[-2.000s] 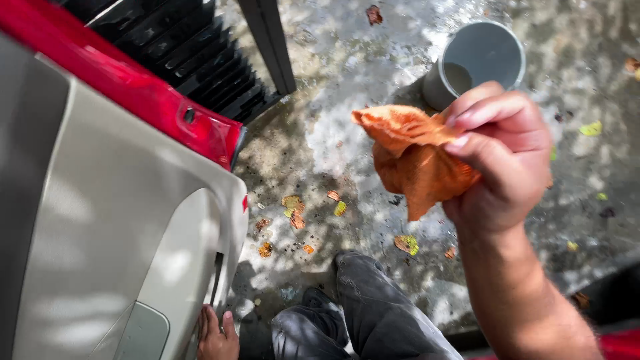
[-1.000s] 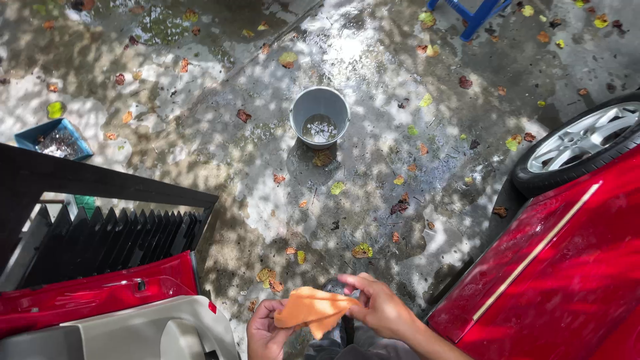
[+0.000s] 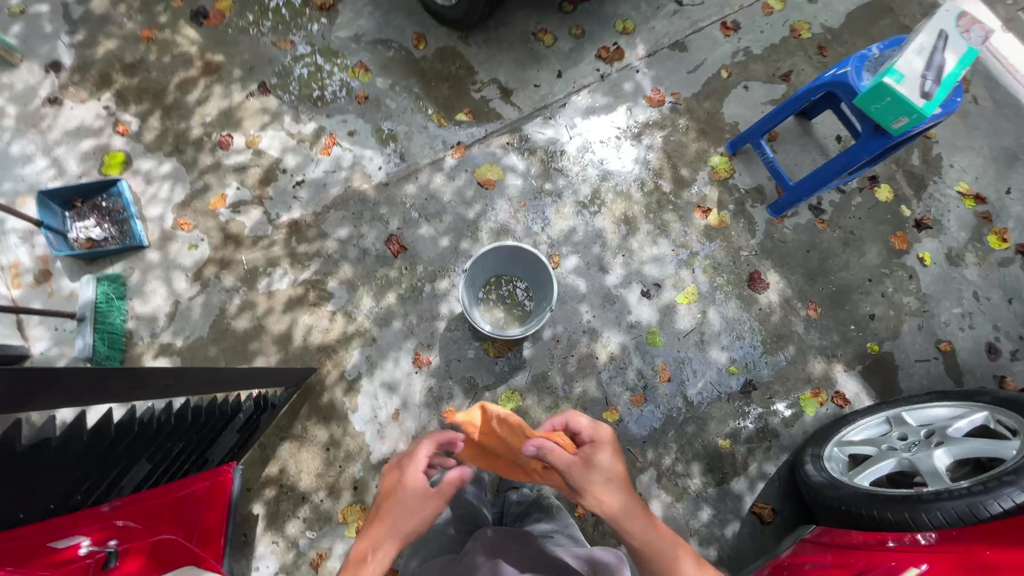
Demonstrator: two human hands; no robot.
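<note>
An orange cloth [image 3: 508, 448] is pinched between the thumb and fingers of my right hand [image 3: 588, 460], in front of my body at the bottom centre. My left hand [image 3: 424, 480] is at the cloth's left side with thumb and fingers apart; whether a fingertip touches the cloth is hard to tell. Beyond the hands, a grey bucket [image 3: 474, 300] with a little water in it stands upright on the wet concrete floor.
A blue plastic stool [image 3: 848, 144] bears a printed box [image 3: 920, 72]. At left lie a blue dustpan [image 3: 136, 220] with debris and a green-bristled broom [image 3: 110, 320]. Black slats [image 3: 144, 432] and red car parts [image 3: 184, 512] flank the lower left; a car wheel [image 3: 920, 448] is lower right.
Two seconds ago my right hand held the cloth up while my left hand was at the car door. A second ago both hands held the cloth; my left fingers have since spread. The view has shifted.
</note>
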